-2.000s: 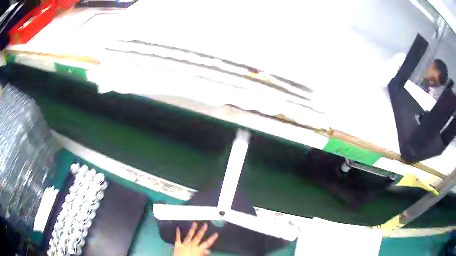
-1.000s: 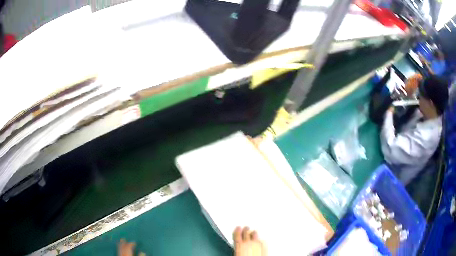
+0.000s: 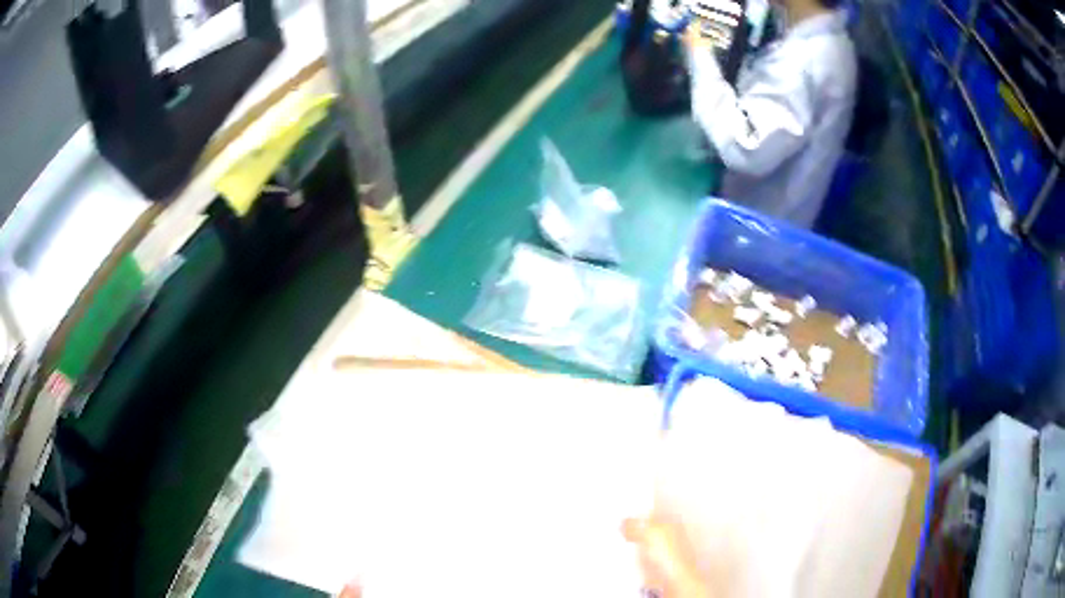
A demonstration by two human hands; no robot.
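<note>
A pile of white sheets (image 3: 467,467) lies on the green bench in front of me, overexposed so its layers are hard to tell apart. My right hand (image 3: 668,561) is at the bottom, blurred and washed out, over the right part of the pile; I cannot tell whether it grips a sheet. Of my left hand, only a fingertip (image 3: 350,591) shows at the bottom edge, by the pile's near side.
A blue bin (image 3: 806,251) holds small pale parts; a nearer blue bin (image 3: 931,514) holds white sheets. Clear plastic bags (image 3: 561,306) lie beyond the pile. A black fixture (image 3: 175,105) stands on the upper shelf beside a metal post (image 3: 360,105). A person (image 3: 777,117) works beyond the bins.
The view has swung right, away from the white three-blade assembly on its fixture, to the white pile and blue bins. My right hand has moved from the pile's near edge toward the bins.
</note>
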